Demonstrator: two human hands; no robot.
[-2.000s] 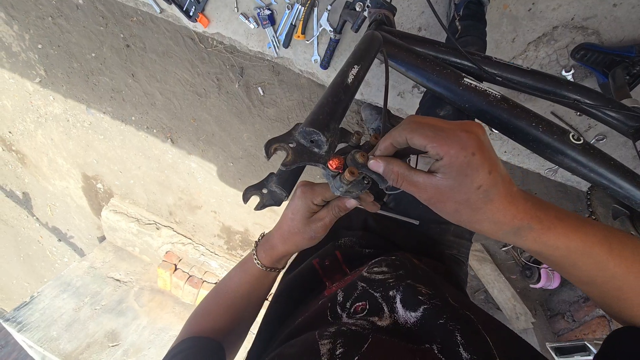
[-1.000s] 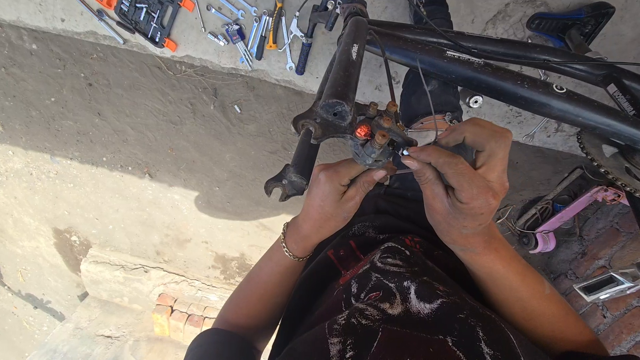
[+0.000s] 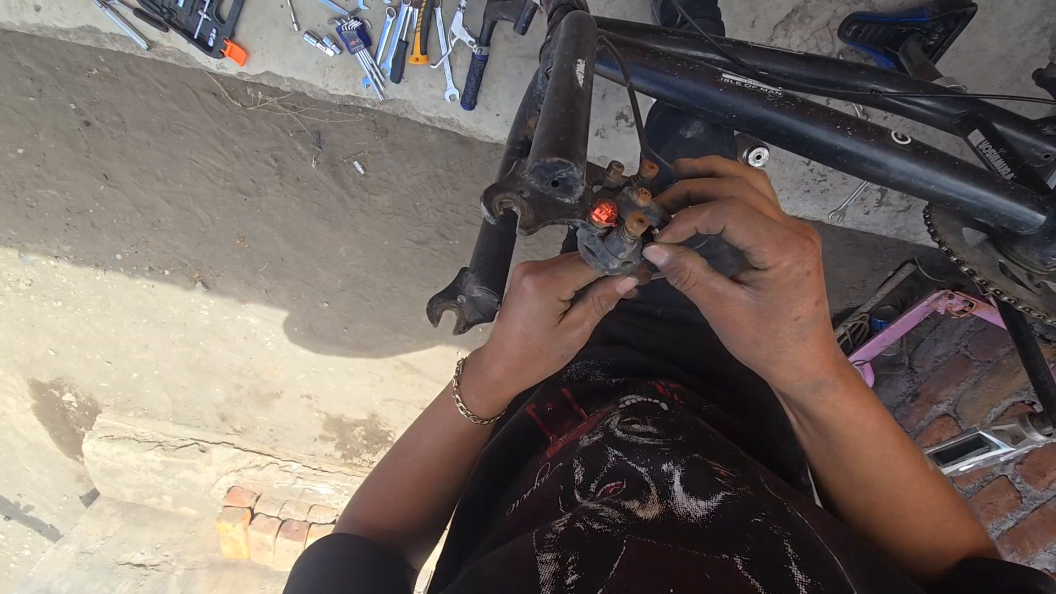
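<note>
A black bicycle fork (image 3: 563, 107) points toward me, its two open dropouts at the lower left. Beside the near dropout is a dark disc brake caliper (image 3: 612, 252) with rusty bolts and one bright orange-red fitting (image 3: 604, 214). My left hand (image 3: 551, 318) grips the caliper's lower side between thumb and fingers. With thumb and forefinger, my right hand (image 3: 742, 256) pinches a small part at the caliper's right side; the fingers hide most of it. A thin black cable (image 3: 634, 91) runs down from the frame toward the caliper.
The black bicycle frame (image 3: 792, 106) stretches right, with a chainring (image 3: 982, 256) and a pedal (image 3: 899, 33). Spanners (image 3: 446, 62), a hammer (image 3: 481, 62), a hex key set (image 3: 355, 37) and an open tool case (image 3: 194, 21) lie on the concrete ledge. A pink metal frame (image 3: 907, 326) is at lower right.
My right fingers have shifted around the caliper's right side, with the upper fingers now spread behind it. My left hand keeps hold of the caliper. The view has moved, showing more of the tools.
</note>
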